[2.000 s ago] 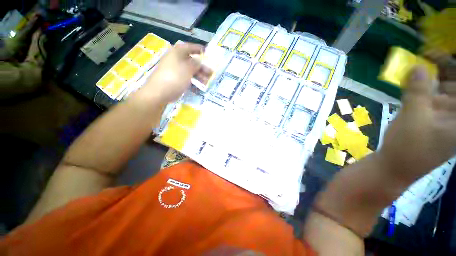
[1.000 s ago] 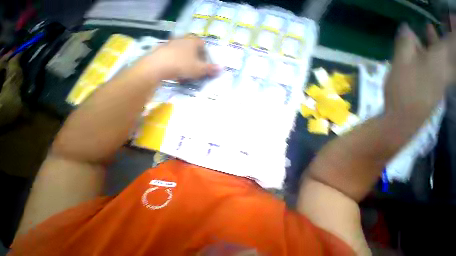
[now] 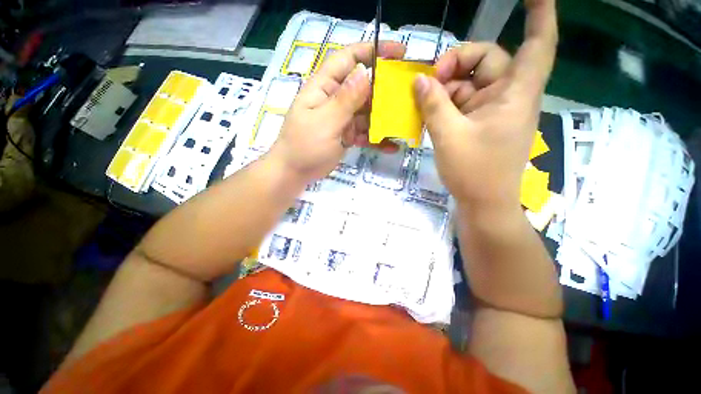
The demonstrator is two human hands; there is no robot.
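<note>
A yellow sticker [image 3: 397, 101] with a notched lower end is held up above the tray, between my two hands. A thin dark frame [image 3: 377, 35] extends upward from it, and its top runs out of the picture. My left hand [image 3: 330, 108] grips the frame and sticker at the left side. My right hand [image 3: 480, 115] pinches the right side, thumb on the yellow face, one finger pointing up. Below, the whitish blister tray [image 3: 296, 27] holds frames in its pockets, some with yellow borders.
Yellow sticker sheets [image 3: 157, 127] and white die-cut sheets [image 3: 201, 138] lie at left, beside a beige box [image 3: 104, 100]. Yellow scraps [image 3: 535, 188] lie right of the tray, partly behind my right arm. A white liner pile [image 3: 626, 185] and blue pen [image 3: 604, 288] are further right.
My hands were apart, the left over the tray and the right raised at right. They have come together above the tray, holding the dark frame and yellow sticker. The view has shifted.
</note>
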